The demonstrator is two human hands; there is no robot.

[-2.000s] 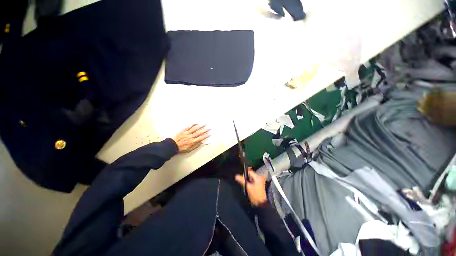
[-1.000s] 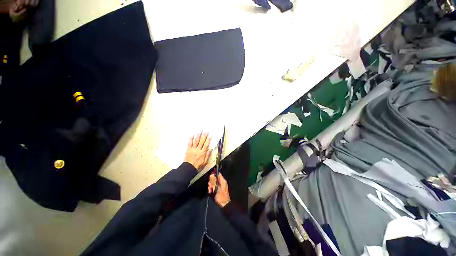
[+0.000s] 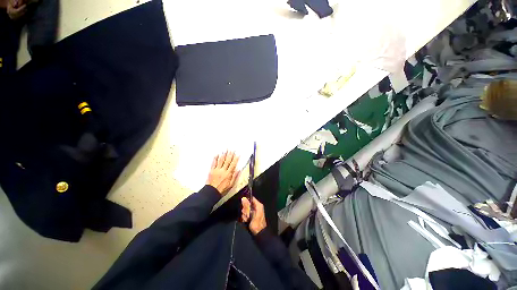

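Note:
My right hand (image 3: 254, 214) is shut on the handles of the tailor's shears (image 3: 252, 170), at the table's near edge. The long dark blades point away from me. My left hand (image 3: 224, 171) lies with its palm down and fingers spread, just left of the blades. White sheet material may lie under it, but glare hides its outline. A dark cut cloth panel (image 3: 227, 71) with one rounded corner lies flat beyond my hands. The navy coat (image 3: 107, 85) with a gold button and yellow bars lies to the left.
The cream table (image 3: 150, 184) has a pale yellow lump (image 3: 338, 84) near its right edge and dark scraps (image 3: 312, 7) at the back. Grey fabric (image 3: 363, 226), a roll and scraps lie below the edge. Another person's hand (image 3: 16, 8) shows at the top left.
My left hand has moved right and my right hand with the shears left, so they are now close together. Over the last second both have barely moved.

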